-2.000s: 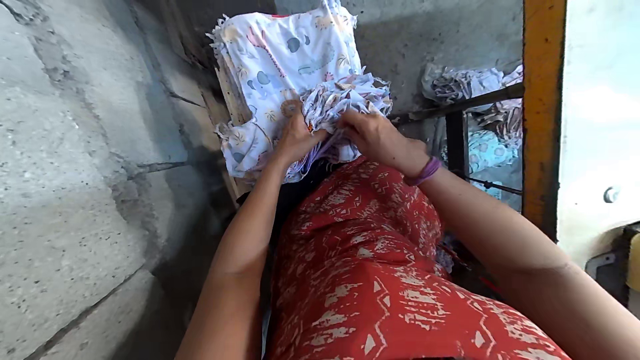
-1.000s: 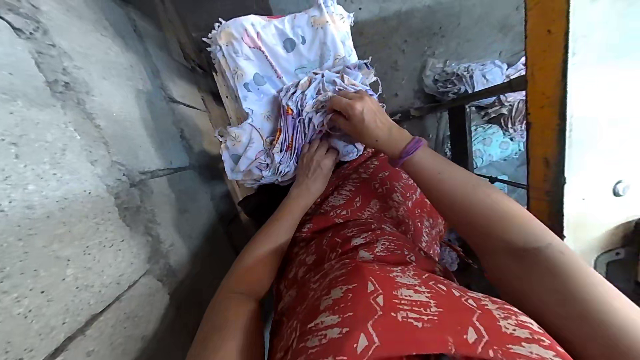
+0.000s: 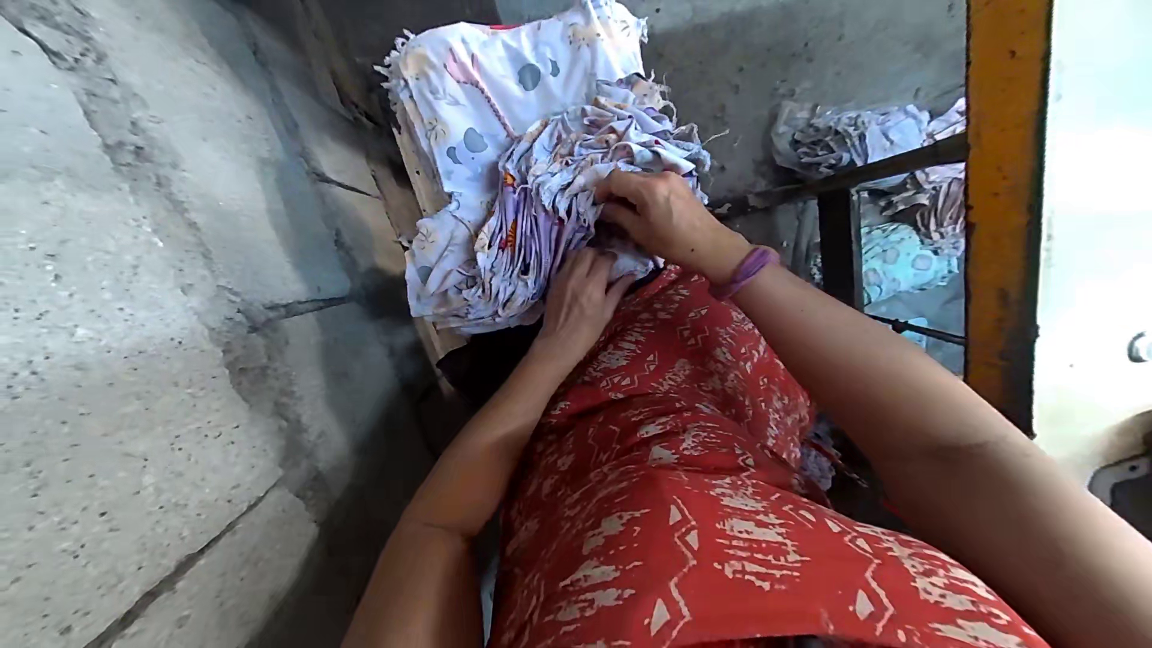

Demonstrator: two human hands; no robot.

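A thick stack of white printed fabric pieces [image 3: 504, 81] with frayed edges lies on a wooden support in front of me. Over its near part is a bunched, folded bundle of the same cloth [image 3: 558, 171], its layers fanned in tight ruffles. My right hand [image 3: 661, 216], with a purple band at the wrist, has its fingertips curled into the right side of the bundle. Against the bundle's near edge rests my left hand [image 3: 580, 301], fingers partly bent on the cloth; whether it grips any layer cannot be told.
A rough concrete block wall [image 3: 162, 270] runs along the left. To the right stand a yellow-orange metal post [image 3: 1003, 207] and a dark metal bar [image 3: 864, 171]. Beyond them, more bundled fabric [image 3: 846, 135] and a turquoise printed cloth [image 3: 904, 261] lie low down.
My left hand has moved from the bundle's left side to its near edge. The bundle's folds now spread further left over the stack. My right hand stays at the bundle's right side.
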